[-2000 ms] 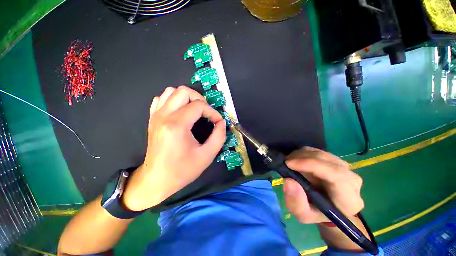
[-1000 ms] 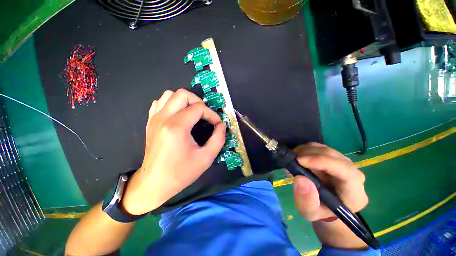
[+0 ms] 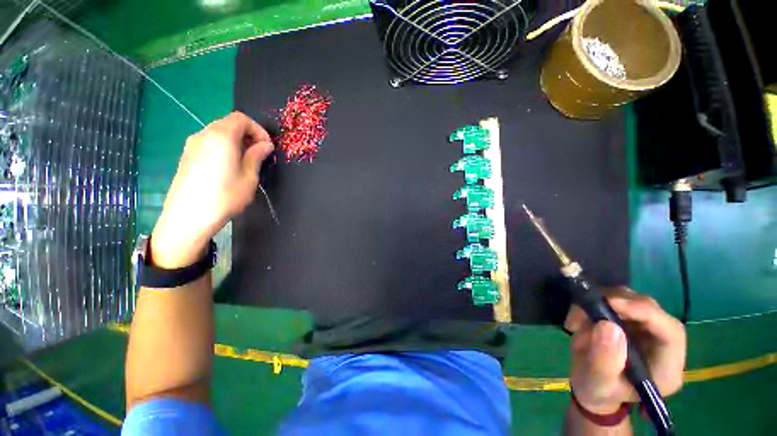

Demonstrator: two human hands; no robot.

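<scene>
Short red and black lead wires [image 3: 304, 124] lie in a loose pile on the black mat. My left hand [image 3: 223, 166] is at the pile's left edge, thumb and fingertips together; whether they pinch a wire is too small to tell. Solder wire [image 3: 176, 100] runs in from the upper left, passes behind this hand, and its end shows below. My right hand [image 3: 629, 345] holds the soldering iron [image 3: 588, 294], its tip above the mat right of the strip. Several green circuit boards [image 3: 477, 197] stand in a row along the left edge of the pale strip [image 3: 499, 221].
The fume fan [image 3: 451, 38] is at the mat's top, with a brown round tub [image 3: 588, 81] to its right. A black soldering station [image 3: 694, 111] with a plugged cord is at right. Stacked clear trays [image 3: 72, 196] stand at far left. The black mat [image 3: 375, 204] lies in front.
My left hand has left the boards and moved left to the wire pile. The iron tip has moved off the strip to its right. The view has shifted, showing more trays and the whole tub.
</scene>
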